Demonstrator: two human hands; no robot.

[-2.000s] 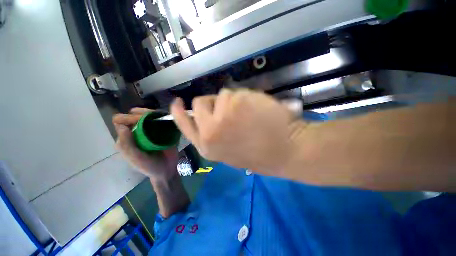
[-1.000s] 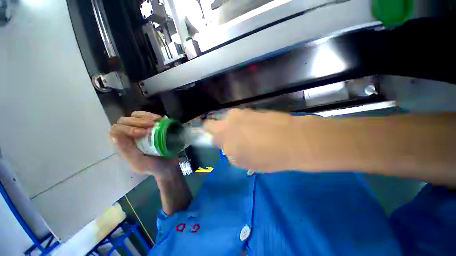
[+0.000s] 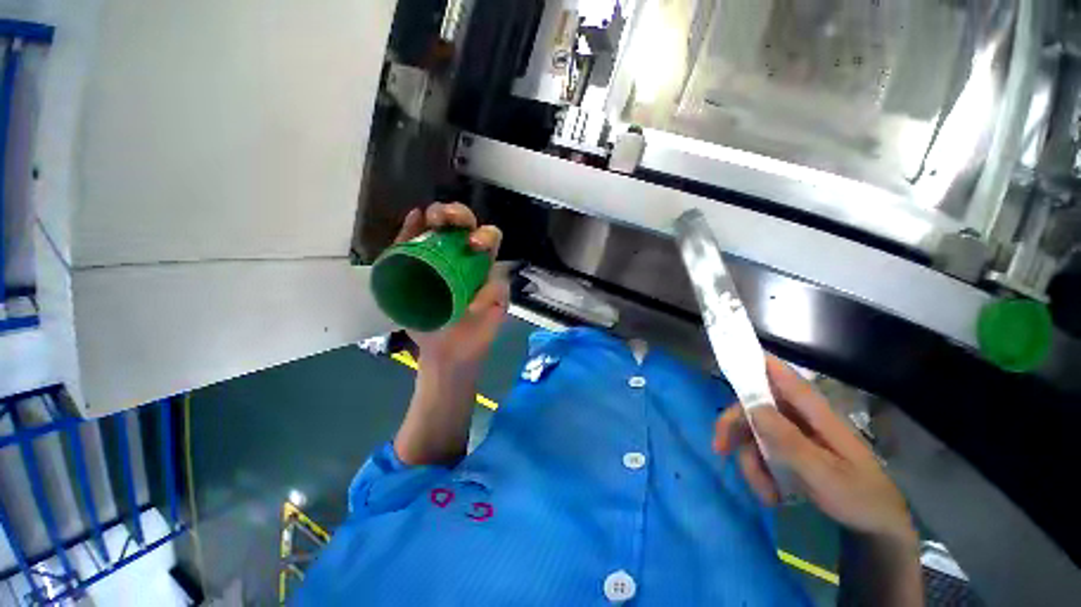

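Note:
My left hand [image 3: 468,296] is shut on a green solder paste jar [image 3: 433,280] at the centre left. The jar is open and tilted, its mouth facing the camera, with dark green inside walls in view. My right hand [image 3: 818,445] is shut on the lower part of a long flat spatula [image 3: 726,314]. The blade points up and to the left, apart from the jar. Its tip overlaps the front rail in view and looks greyish; whether it touches the rail, I cannot tell.
The printer's front rail [image 3: 830,263] runs across the upper right. A green jar lid [image 3: 1015,333] lies at its right end. The shiny stencil [image 3: 818,83] is behind the rail. A white machine panel [image 3: 225,142] stands at the left.
My right hand has drawn the spatula out of the jar and moved right. The jar mouth has turned towards the camera. The view has shifted, showing more of the stencil and rail.

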